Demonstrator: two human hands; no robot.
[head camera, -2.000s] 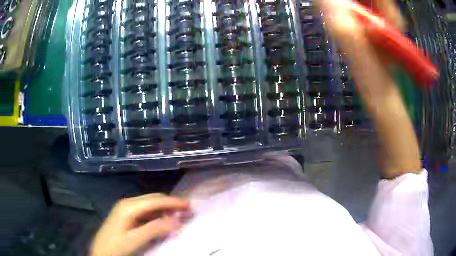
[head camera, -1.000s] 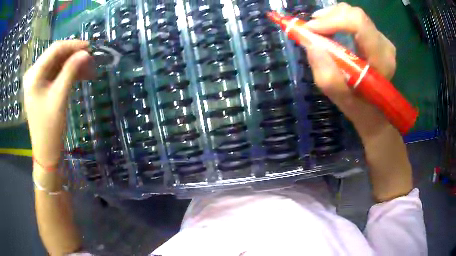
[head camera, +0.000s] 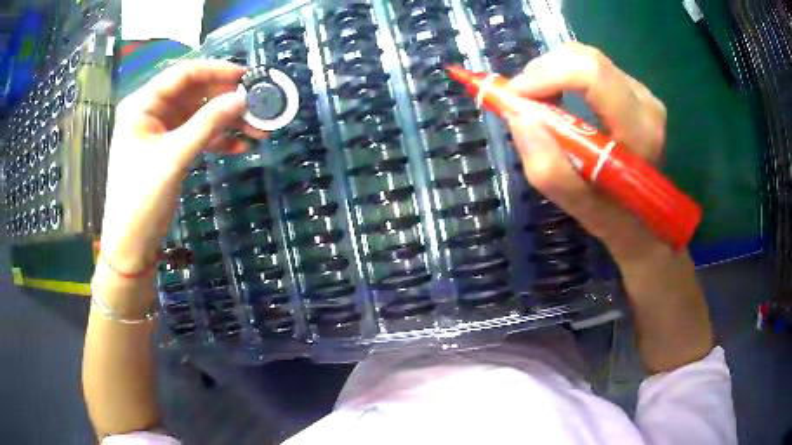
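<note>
A clear plastic tray (head camera: 345, 178) holds rows of black round parts standing on edge in its channels. My left hand (head camera: 178, 130) is above the tray's upper left and pinches one round part (head camera: 267, 100) by its edge; it has a grey centre and a pale ring, and its face is turned to the camera. My right hand (head camera: 590, 130) holds a thick red marker (head camera: 599, 156) over the tray's right side. The marker's red tip is uncapped and points up and left, apart from the round part.
A brown board with rows of rings (head camera: 39, 165) lies at the left. A white sheet (head camera: 163, 19) is at the upper left. The green mat (head camera: 721, 174) shows at right, with long dark strips (head camera: 773, 104) along the far right edge. A dark lead with a white plug (head camera: 692, 9) lies at upper right.
My left hand, low and empty-looking at first, rose to the tray and now shows a round part held up, further right. My right hand with the marker came down and left over the tray.
</note>
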